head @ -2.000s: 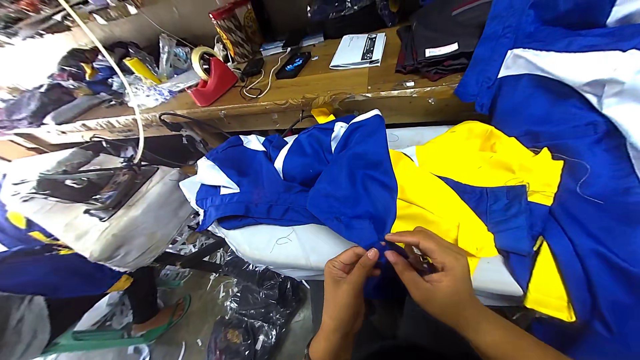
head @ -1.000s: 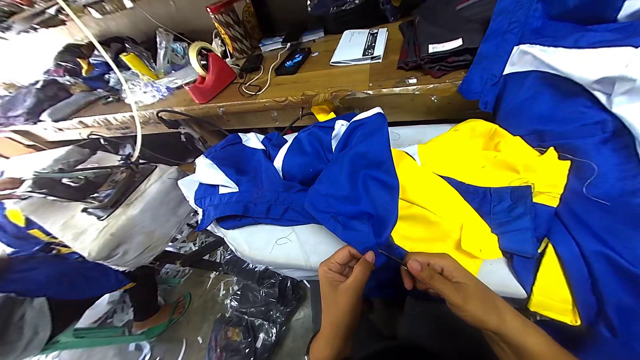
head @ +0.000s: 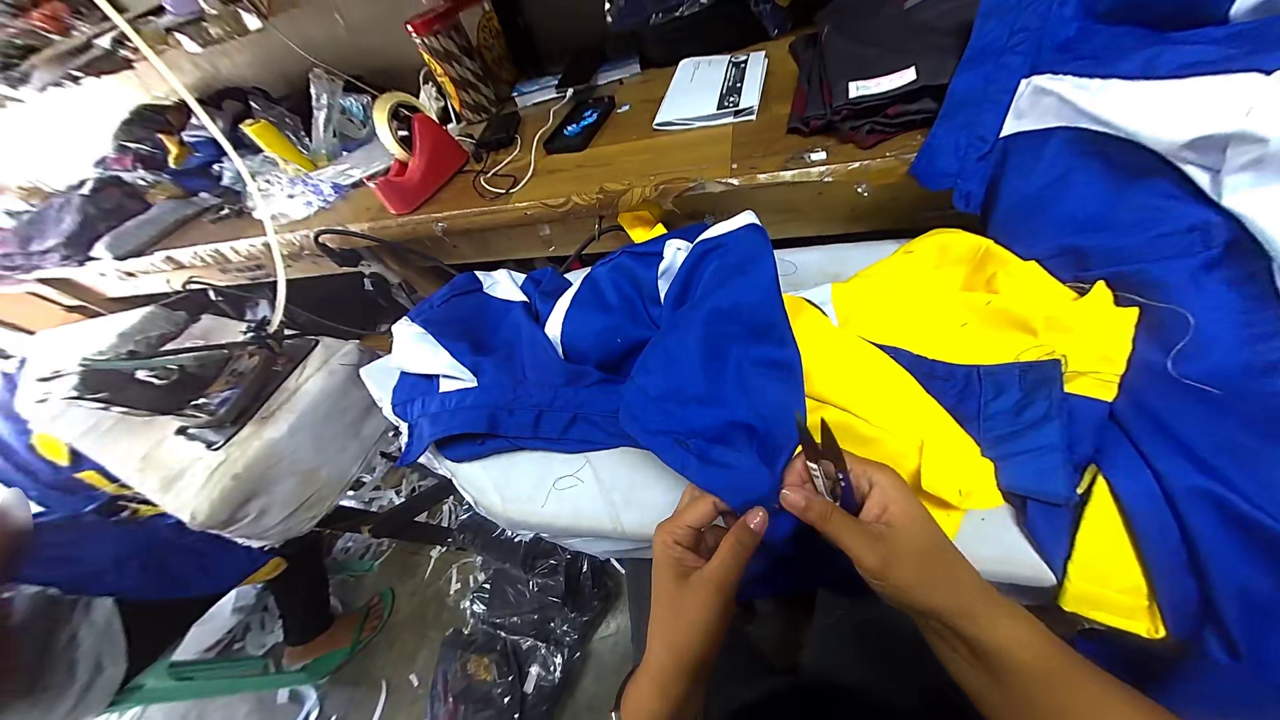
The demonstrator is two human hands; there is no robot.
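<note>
A blue garment with white panels [head: 700, 350] lies across a padded white board [head: 560, 490]. My left hand [head: 705, 560] pinches the garment's lower edge between thumb and fingers. Close beside it, my right hand [head: 860, 520] holds small thread snips [head: 828, 465], their two blades apart and pointing up, while its thumb and fingertip meet at the same blue edge. Yellow fabric [head: 980, 300] with blue parts lies to the right, touching the blue garment. Loose threads rest on the yellow fabric.
Behind the board runs a wooden table [head: 640, 165] with a red tape dispenser [head: 425, 165], a phone [head: 580, 124], a booklet [head: 712, 88] and folded dark clothes [head: 875, 70]. An iron [head: 240, 385] stands at left, near another person's sandalled foot [head: 330, 640]. Blue-and-white fabric [head: 1130, 220] hangs at right.
The snips in my right hand have turned from lying low across the edge to pointing upward. My right hand has come closer to my left, which keeps its pinch.
</note>
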